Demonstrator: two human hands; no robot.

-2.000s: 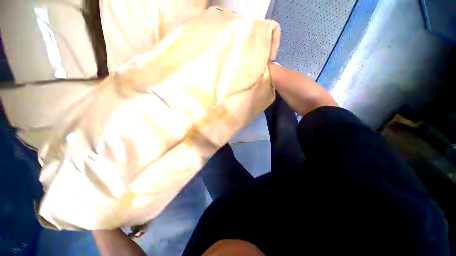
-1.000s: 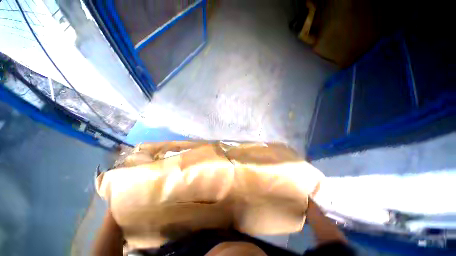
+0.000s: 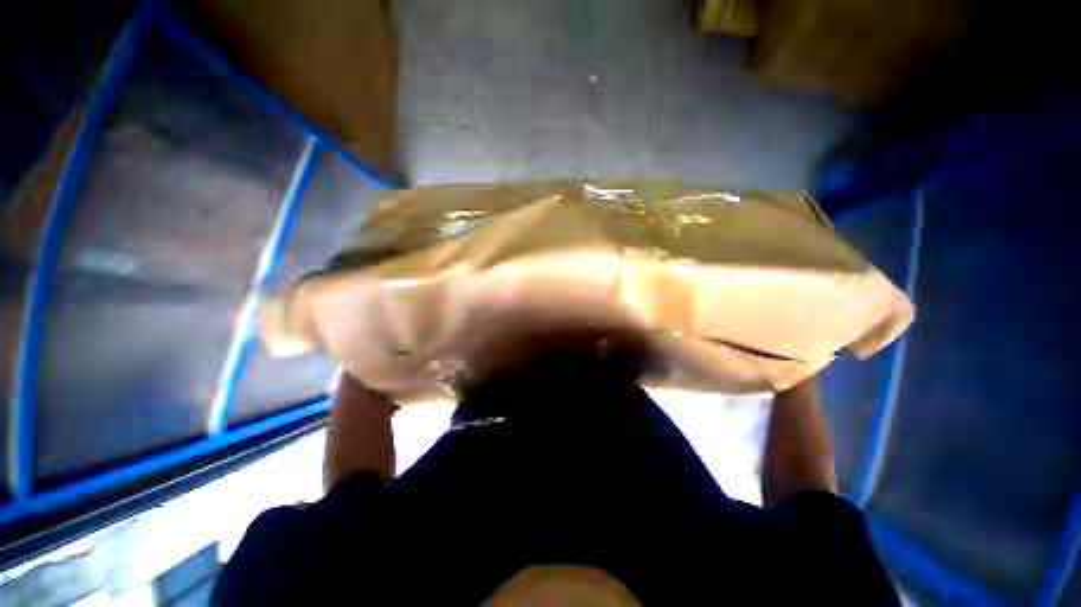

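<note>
A large kraft-paper-wrapped bundle (image 3: 569,273) lies crosswise against my front, crinkled, with shiny clear tape along its far upper side. My left hand (image 3: 362,397) is under its left end and my right hand (image 3: 794,397) is under its right end. Both forearms show below the bundle, but the fingers are hidden beneath it. The bundle is held up off the floor.
Blue-framed mesh door panels stand on the left (image 3: 178,261) and right (image 3: 907,344). Grey floor (image 3: 569,107) lies beyond the bundle. Brown cartons or goods (image 3: 314,71) stand at the far left, and others (image 3: 830,53) at the far right.
I have moved forward with the bundle, from the bright doorway to between the blue-framed panels. The bundle has turned from slanted to crosswise since the earliest frame. Both hands still hold it.
</note>
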